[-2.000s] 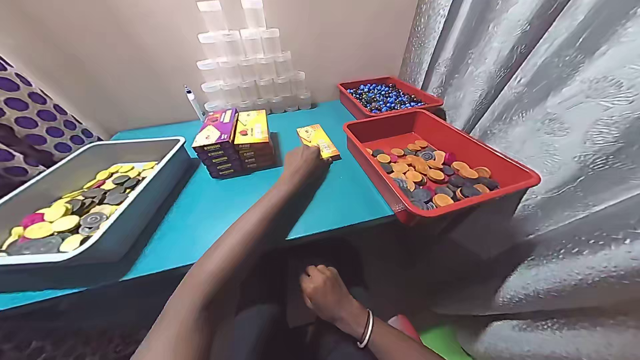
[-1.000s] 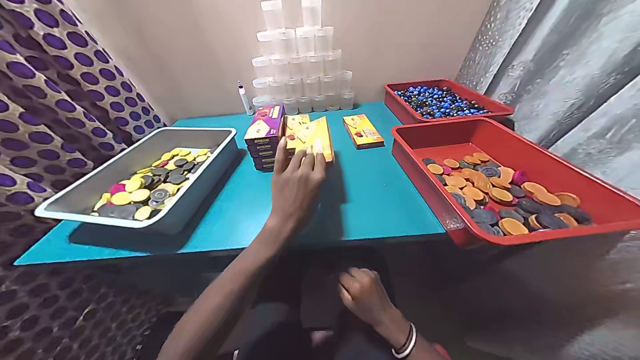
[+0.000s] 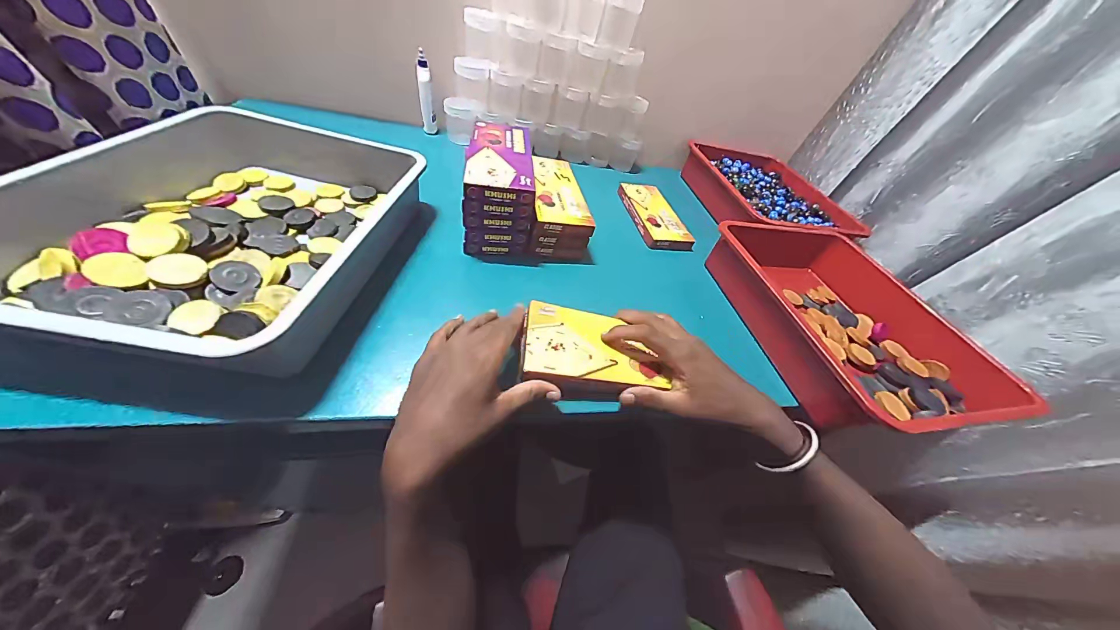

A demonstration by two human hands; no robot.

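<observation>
A yellow carrom-coin box (image 3: 569, 346) is at the table's near edge, its top printed with a carrom board. My left hand (image 3: 468, 385) holds its left end, thumb along the near side. Around the right end is my right hand (image 3: 687, 372), fingers on top and thumb at the near side. Beyond them stands a stack of purple carrom-coin boxes (image 3: 499, 197), beside a lower stack of yellow boxes (image 3: 562, 206). One more yellow box (image 3: 654, 215) lies apart to the right.
At left is a white tub (image 3: 306, 328) of yellow, black and pink carrom coins. A red tray (image 3: 954, 424) holds orange and black coins; behind it, another red tray (image 3: 700, 179) holds blue and dark beads. A marker (image 3: 426, 94) and stacked clear plastic containers (image 3: 556, 87) stand behind.
My left hand has come back from the yellow stack to the near edge, where a yellow box now lies. My right hand has risen from my lap onto that box.
</observation>
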